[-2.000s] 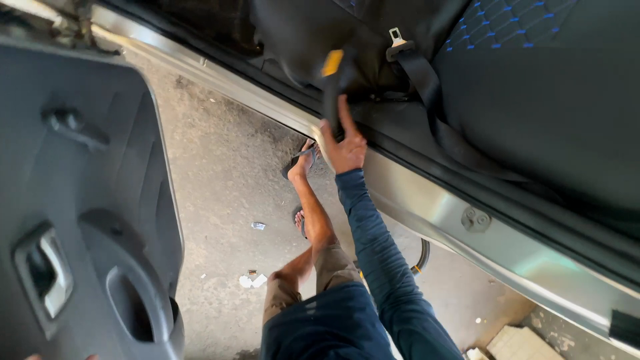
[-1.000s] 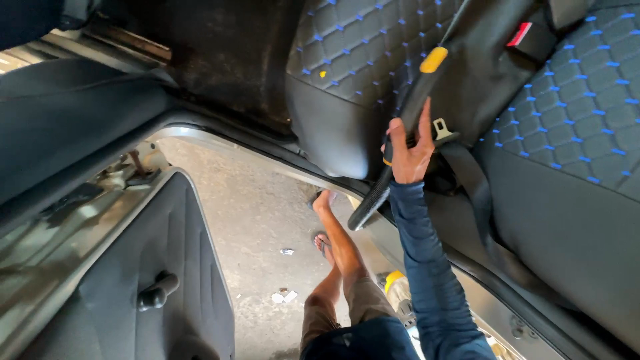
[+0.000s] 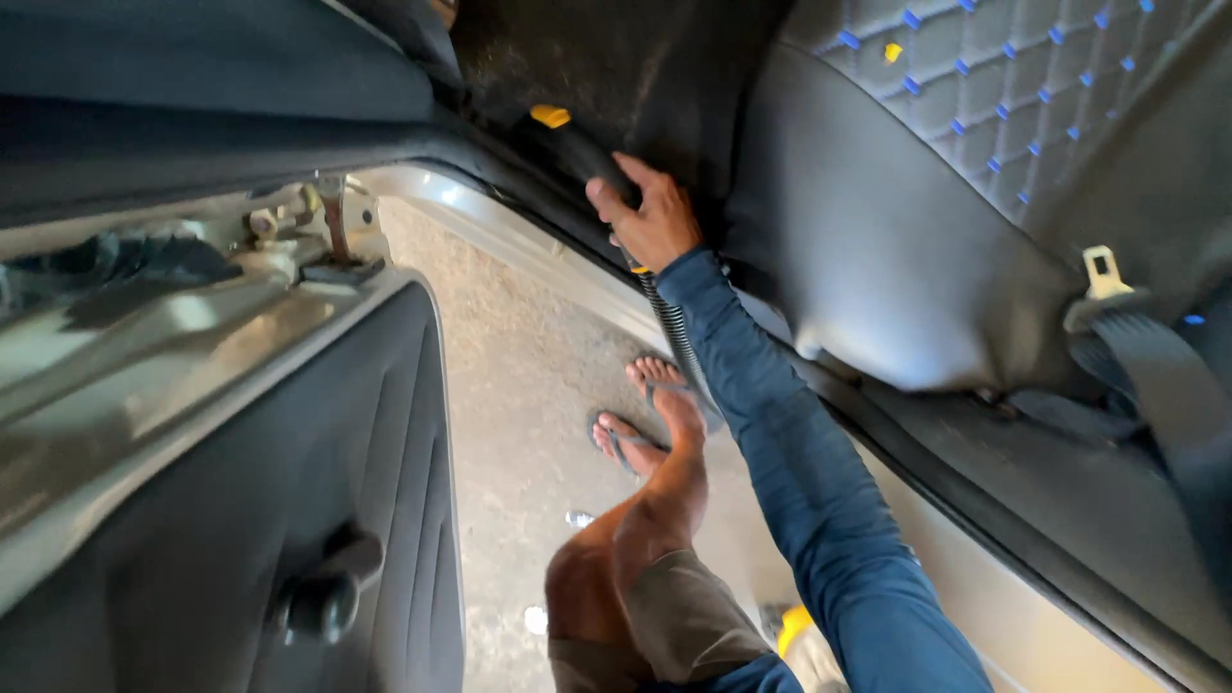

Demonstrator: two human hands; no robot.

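Note:
My right hand (image 3: 654, 214) grips the black handle of a vacuum cleaner hose (image 3: 584, 154), which has a yellow tab at its far end. That far end lies low over the dark car floor (image 3: 616, 58), beside the door sill. From the wrist the ribbed hose (image 3: 671, 318) runs down over the sill toward the ground by my feet. A quilted seat (image 3: 1001, 87) with blue stitching is to the right of the hand. My left hand is outside the view.
An open car door (image 3: 318, 462) with a window crank (image 3: 327, 602) stands at the left. A seat belt buckle tongue (image 3: 1104, 272) lies at the right. The metal sill (image 3: 577, 265) crosses the middle. Below, my sandalled feet (image 3: 674, 399) stand on concrete. A yellow and pale object (image 3: 794, 630) is near my legs.
My right hand has moved from beside the seat to the floor area near the door hinge, still holding the vacuum handle. The view has shifted considerably.

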